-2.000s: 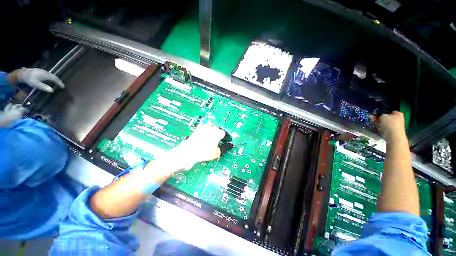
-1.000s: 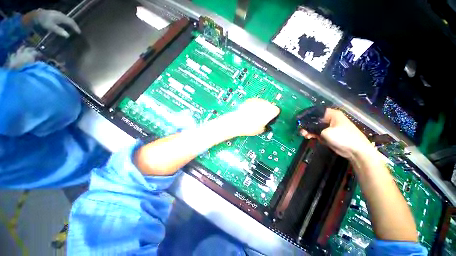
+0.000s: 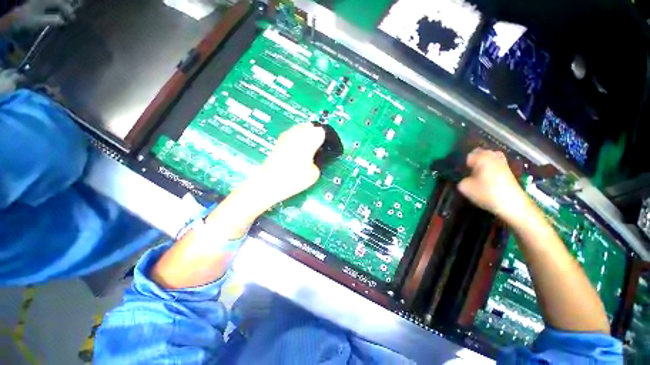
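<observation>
A large green circuit board point(image 3: 235, 117) lies in a black carrier point(image 3: 324, 265) in front of me. My left hand point(image 3: 289, 162) is over the middle of the board, palm down, with black-covered fingertips bent toward its surface. My right hand point(image 3: 487, 178) is at the board's right edge, above the reddish-brown crossbar point(image 3: 427, 246). Its black-covered fingertips point left and look blurred. Whether either hand holds a part is hidden.
Behind the back rail point(image 3: 356, 32) stand a bin of white pieces point(image 3: 456, 21), a bin of dark-blue pieces point(image 3: 531, 71) and small blue pieces point(image 3: 563, 135). Another board point(image 3: 599, 249) lies right. A neighbouring worker's sleeve point(image 3: 39, 142) is left, near a metal plate point(image 3: 128, 64).
Over the two seconds, my right hand has come from the small blue pieces to the board's right edge. My left hand has lately shifted left and back across the board. The view has shifted too.
</observation>
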